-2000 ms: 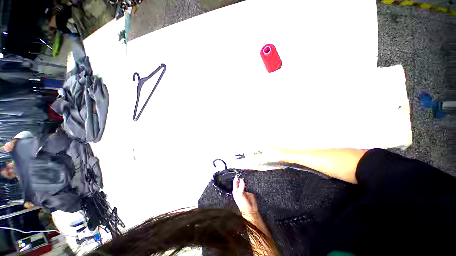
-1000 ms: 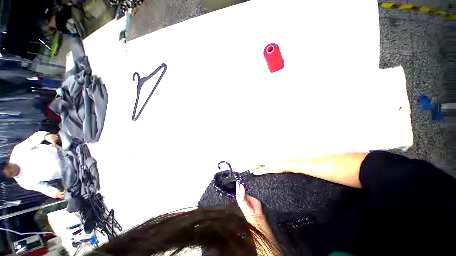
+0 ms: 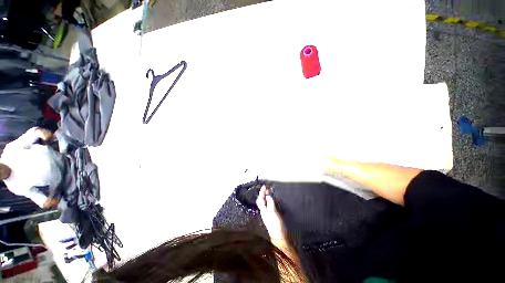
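Observation:
The dark tweed jacket [image 3: 238, 218] lies at the table's near edge, its round neck with flecked trim facing up. My left hand [image 3: 267, 203] pinches the neck edge at the opening. A thin dark tip, perhaps the hanger hook, shows at the neck; the rest of that hanger is hidden. My right hand [image 3: 331, 167] is over the jacket's upper side, washed out and blurred, so its fingers and any contents cannot be made out. Hair covers part of the jacket and my left forearm.
A loose black hanger [image 3: 164, 91] and a red thread cone [image 3: 311, 62] lie on the white table [image 3: 232, 110]. Grey garments [image 3: 88, 105] and tangled hangers [image 3: 102, 232] are heaped at the left end, beside a person in white [image 3: 33, 166]. A blue object [image 3: 470, 131] is at the right.
My right hand has moved right, away from the neck. The hanger hook, clear before, now barely shows. The person in white has come into view at the left since the earliest frame.

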